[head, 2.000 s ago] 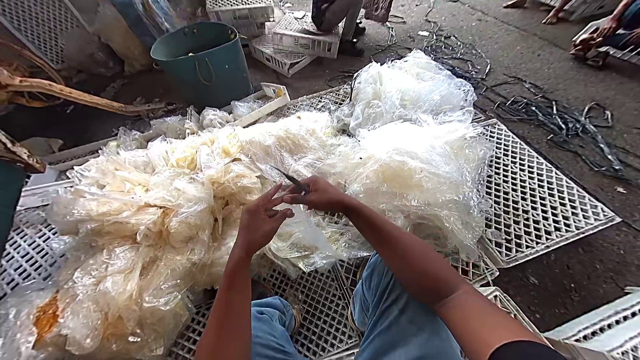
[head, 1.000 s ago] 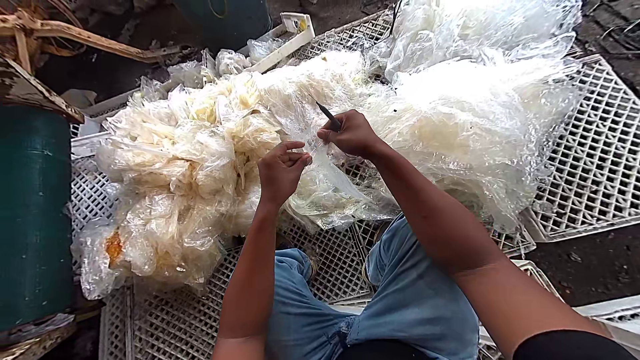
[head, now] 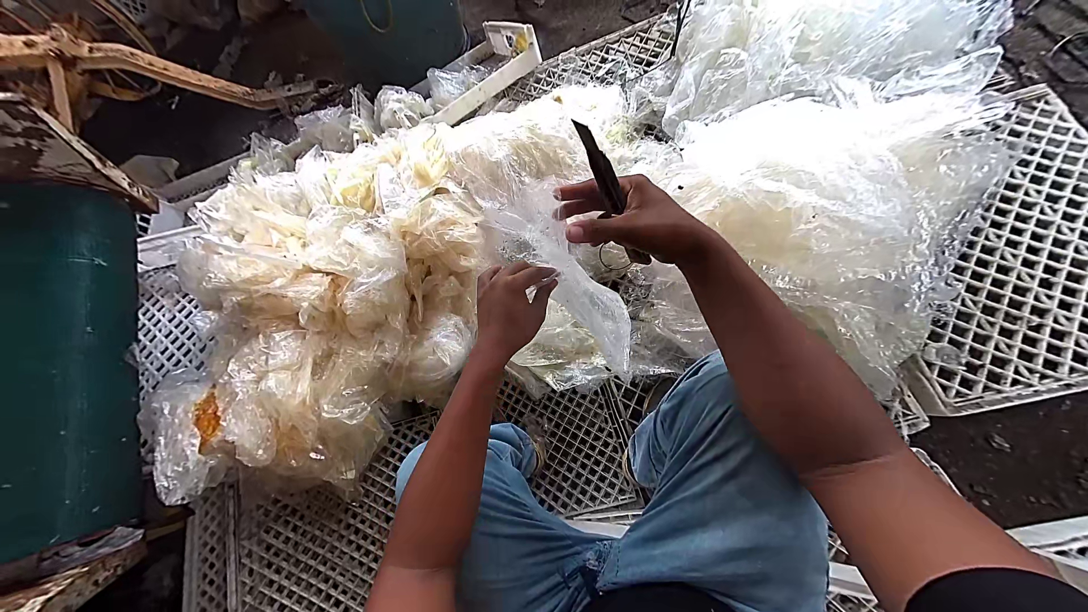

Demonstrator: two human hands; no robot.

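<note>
Between my hands hangs a thin piece of clear plastic film (head: pixel 595 310), its lower end loose above my knees. My left hand (head: pixel 516 306) pinches the film's left side between thumb and fingers. My right hand (head: pixel 637 219) holds a dark knife-like tool (head: pixel 602 170), point up and to the left, its lower end below the palm; the thumb and fingertips are at the film's upper edge. A large heap of yellowish crumpled plastic film (head: pixel 340 272) lies in front and to the left. Clearer, whiter film (head: pixel 816 195) is piled to the right.
White lattice plastic crates (head: pixel 1020 255) lie under and around the heap. A green drum (head: pixel 68 365) stands at the left edge, a dark bucket (head: pixel 391 38) at the top. A rusty metal bar (head: pixel 178 72) juts in at upper left. My knees are close below my hands.
The view has tilted down and swung left. My hands were close together at the film two seconds ago; now they are farther apart, and the dark tool points more upright.
</note>
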